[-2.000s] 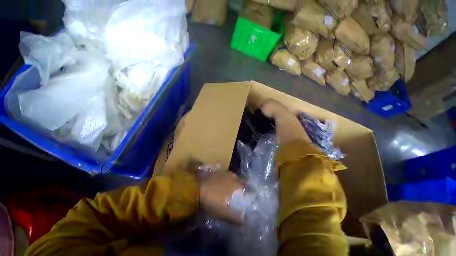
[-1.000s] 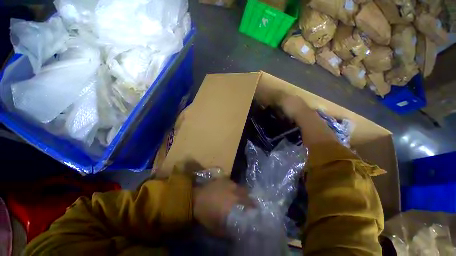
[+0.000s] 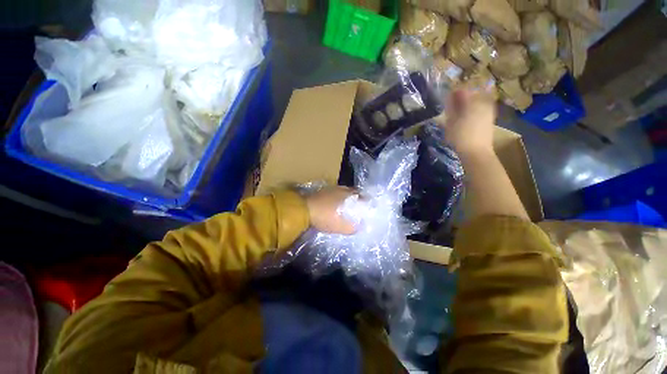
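Note:
My left hand (image 3: 333,210) is closed on a bunch of crinkled clear plastic bags (image 3: 373,237) in front of the open cardboard carton (image 3: 311,135). My right hand (image 3: 470,113) is raised over the carton's far right side, blurred, and holds a clear bag at its edge. A black plastic panel (image 3: 402,108) with a row of round openings shows in that bag, tilted above the carton's far edge. More black parts (image 3: 433,186) under clear plastic lie in the carton.
A blue bin (image 3: 186,197) full of whitish bags (image 3: 110,124) stands left of the carton. A green crate (image 3: 358,31), stacked kraft bags (image 3: 537,44) and a small blue bin (image 3: 554,106) are on the floor beyond. A large brown kraft paper bag (image 3: 622,285) is at the lower right.
My right hand has come up out of the carton, lifting a bagged black panel. My left hand still holds the bunched clear bags. The view has shifted.

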